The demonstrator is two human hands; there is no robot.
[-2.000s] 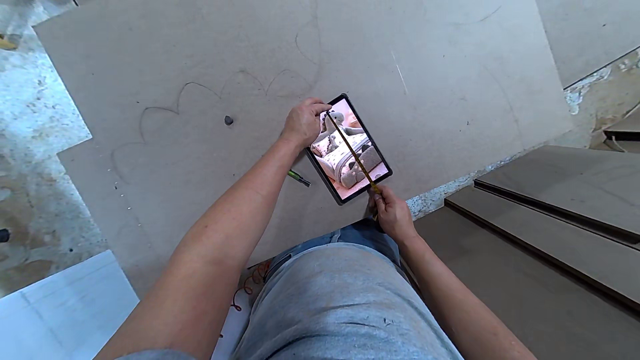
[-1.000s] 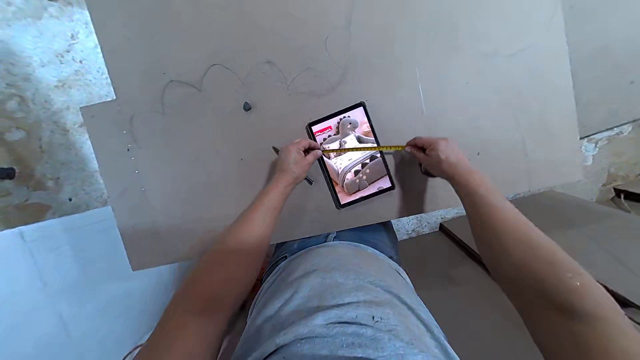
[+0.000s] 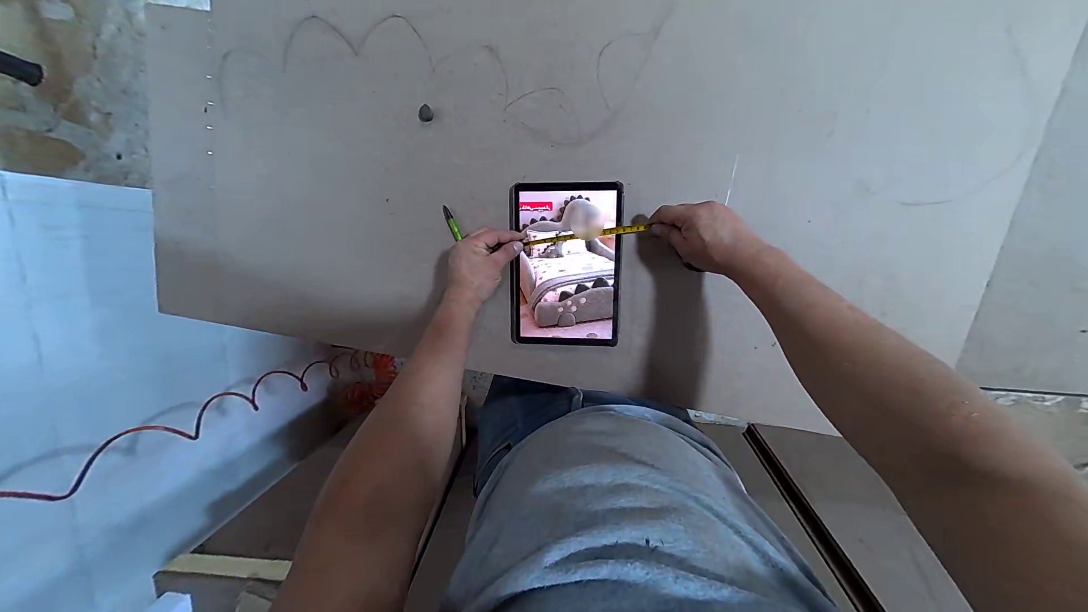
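Note:
A tablet lies upright on a large flat board, its screen showing a picture of a child's bed with a dinosaur headboard. Across the upper part of the screen runs a yellow tape measure blade. My left hand pinches its left end at the tablet's left edge. My right hand grips the tape to the right of the tablet, with a dark part of it showing under the palm. A green marker or pen lies on the board just behind my left hand.
Curved pencil lines mark the board beyond the tablet. A small dark lump sits on it at the upper left. A red coiled hose hangs at lower left beside a pale blue surface. Brown panels lie at the lower right.
The tape ran lengthwise over the tablet two seconds ago and now lies across it. My right hand has moved from the tablet's near end to its right side. The tablet looks straighter in view.

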